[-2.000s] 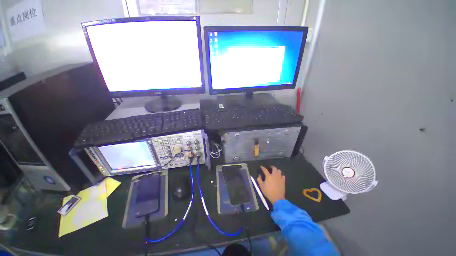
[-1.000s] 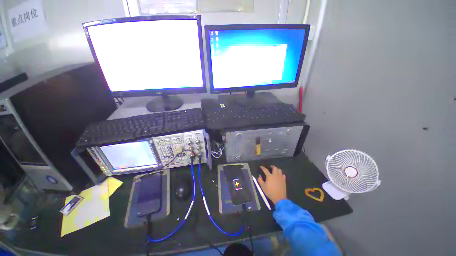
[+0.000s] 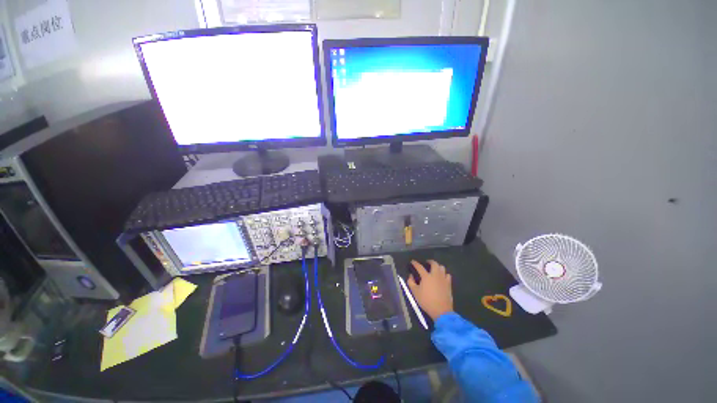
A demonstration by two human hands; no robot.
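Note:
My right hand (image 3: 432, 290), in a blue sleeve, rests palm down on a small black mouse (image 3: 412, 271), mostly hidden under the fingers. Left of it a thin white stick (image 3: 414, 302) lies beside a blue-centred test pad (image 3: 400, 320). A smartphone (image 3: 373, 290) lies on that pad with a small coloured icon lit and a black cable at its lower end. A second smartphone (image 3: 238, 304) with a dark screen lies on the left test pad (image 3: 212, 343), also cabled. My left hand is not in view.
Blue coaxial cables (image 3: 305, 315) curve from the tester (image 3: 206, 245) to the pads. A second mouse (image 3: 290, 299) lies between them. A white fan (image 3: 555, 269) and yellow heart-shaped item (image 3: 496, 305) are right. Yellow paper (image 3: 141, 337), PC tower (image 3: 98, 173) left. Monitors (image 3: 234, 88) stand behind keyboards (image 3: 228, 197).
The right phone's screen has gone from dark to showing a small coloured icon. My right hand stays on the mouse. The view has shifted slightly.

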